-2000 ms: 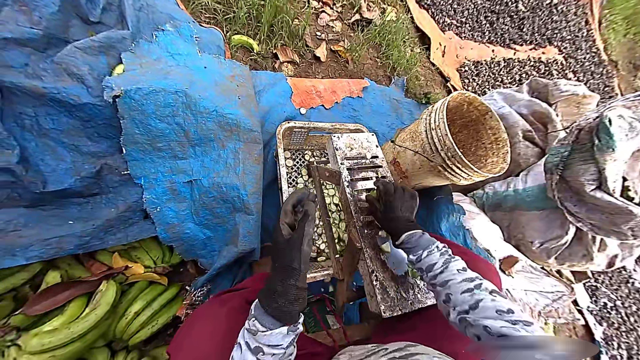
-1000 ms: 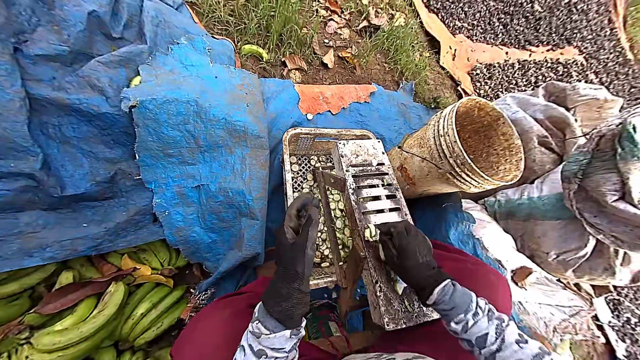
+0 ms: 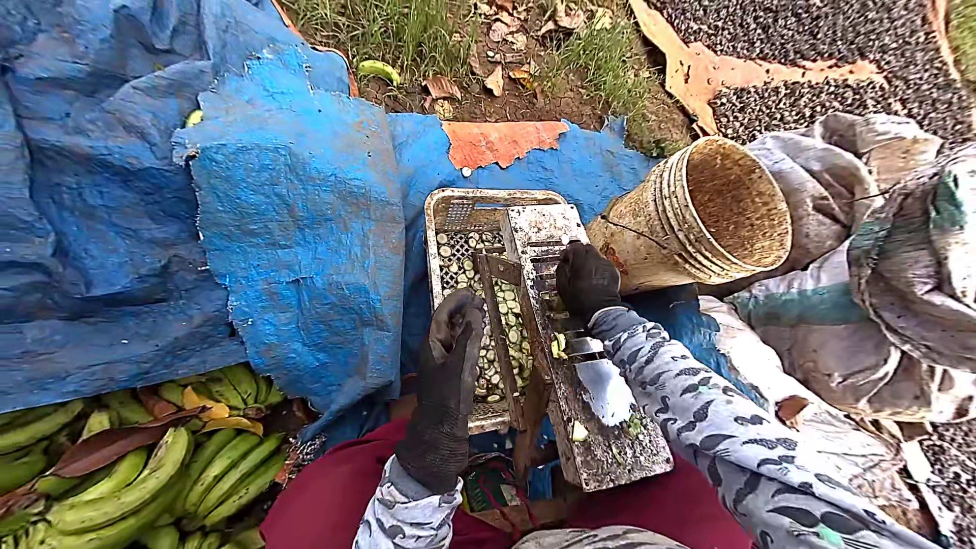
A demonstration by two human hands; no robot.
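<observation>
My right hand (image 3: 587,282), in a dark glove, lies closed on the upper slots of a slicing board (image 3: 610,450) with metal blades; whatever is under the palm is hidden. My left hand (image 3: 450,381), gloved too, hovers with curled fingers at the left rim of a plastic crate (image 3: 433,259), and nothing shows in it. Round pale slices (image 3: 509,335) cover much of the crate's floor, below the board's wooden frame (image 3: 499,335). Small bits of green peel or fruit (image 3: 559,345) lie on the board beside the blades.
Green plantains or bananas (image 3: 130,488) are heaped at the lower left beside a blue tarp (image 3: 297,229). A dirty plastic bucket (image 3: 663,221) leans at the right of the crate, against stained woven sacks (image 3: 831,335). Dark material (image 3: 808,107) is spread at the upper right.
My right hand has moved up the slicing board from its lower-middle part, where it was one second ago. The left hand stays near the crate's left side.
</observation>
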